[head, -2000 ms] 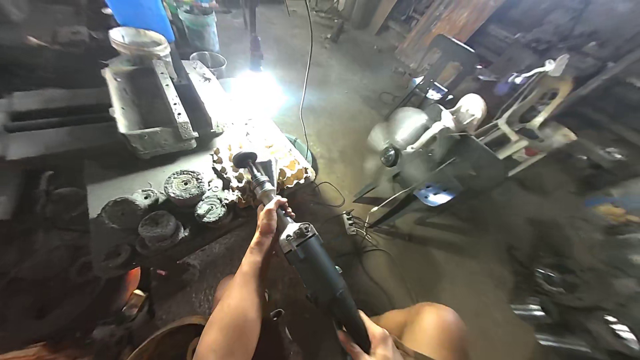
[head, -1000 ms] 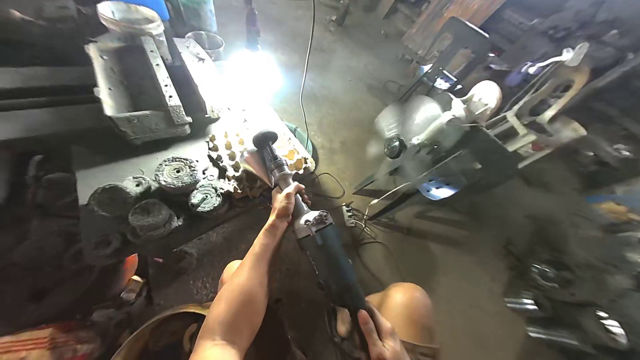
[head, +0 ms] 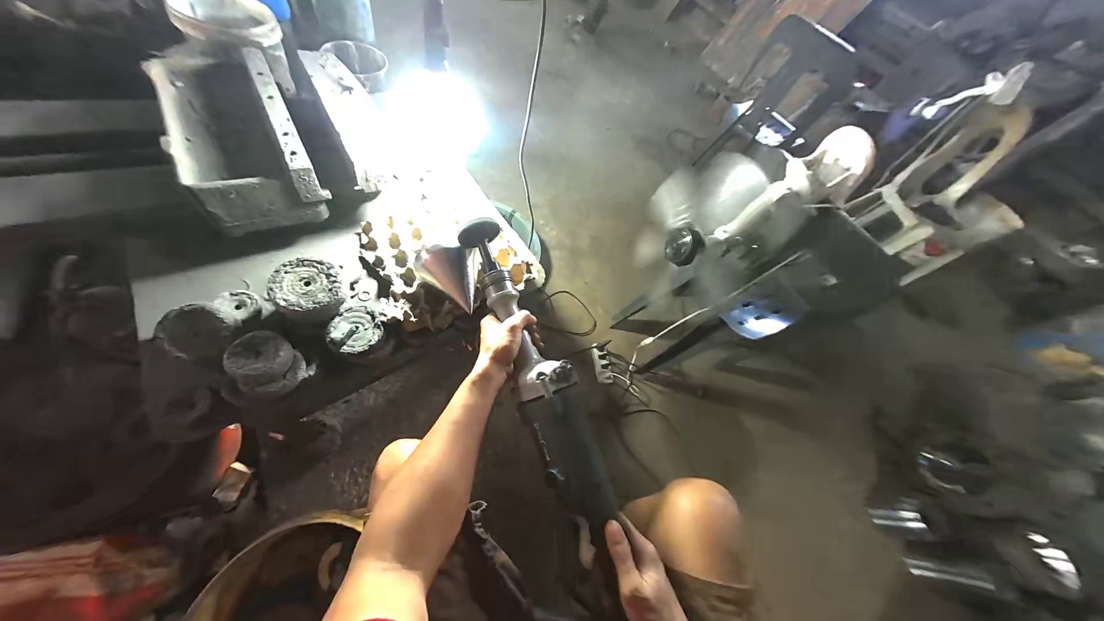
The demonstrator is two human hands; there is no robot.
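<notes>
A long electric straight grinder [head: 573, 444] slants across my lap, a round dark disc [head: 479, 232] on its tip. My left hand [head: 507, 341] grips its pale metal neck. Lower down, my right hand [head: 638, 573] is wrapped around the rear of its dark body. Just left of the disc, partly behind it, a shiny metal cone [head: 448, 272] points downward in front of egg-carton trays [head: 401, 246]. Whether disc and cone touch I cannot tell. Several round, worn buffing wheels [head: 304, 286] are stacked to the left.
A crusted metal trough [head: 224, 129] and a bucket [head: 226, 24] stand at the upper left, beside a glaring lamp [head: 435, 112]. An electric fan [head: 686, 246] and a plastic chair [head: 957, 190] are at the right. A power strip [head: 602, 364] and cords lie on the floor. A round container [head: 276, 561] sits below.
The cone now shows plainly beside the disc. The grinder stays in both hands, and its head has shifted slightly right in view since two seconds ago.
</notes>
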